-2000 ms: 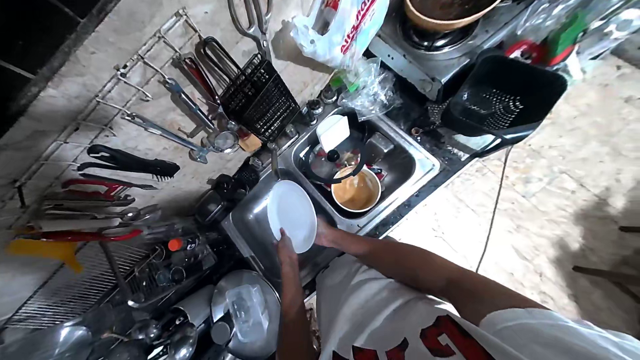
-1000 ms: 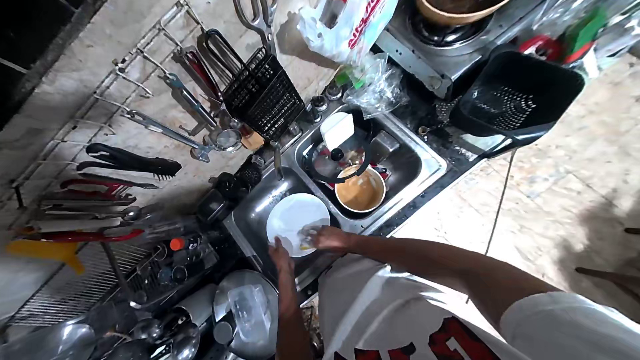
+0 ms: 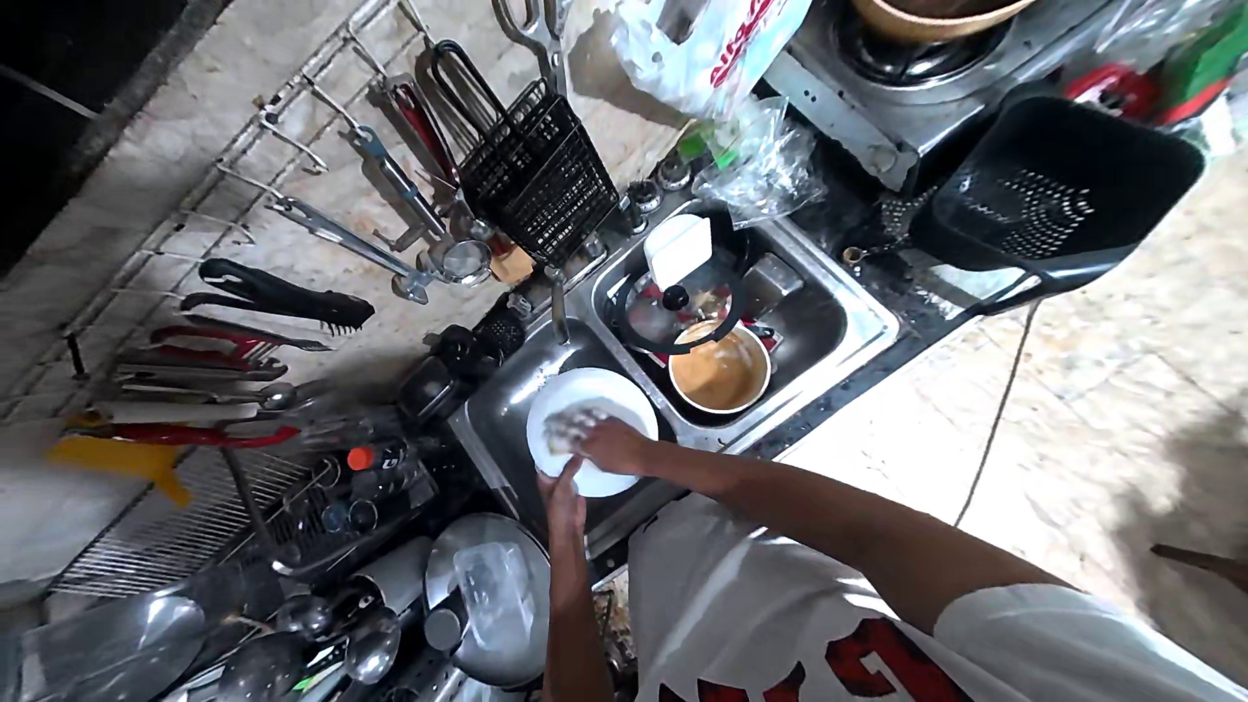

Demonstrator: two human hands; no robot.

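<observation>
Over the left basin of the steel sink (image 3: 487, 444), my left hand (image 3: 563, 490) grips the lower left rim of a white plate (image 3: 612, 390). My right hand (image 3: 609, 444) presses a pale, sudsy thing, perhaps a sponge (image 3: 567, 429), against the plate's face; its fingers are blurred and partly hidden. In the right basin a pot (image 3: 719, 369) holds orange-brown liquid. A glass lid with a black rim (image 3: 675, 298) and a white container (image 3: 678, 249) lie beside it.
A black colander (image 3: 1063, 195) sits right of the sink, near the stove (image 3: 907, 88). Utensils and a black wire basket (image 3: 541, 171) hang from a wall rack. Dishes and a large metal lid (image 3: 487, 595) crowd the lower left. A plastic bag (image 3: 702, 58) hangs above.
The plate, tilted two seconds ago, now faces up more. My right hand has moved from the plate's right edge onto its face.
</observation>
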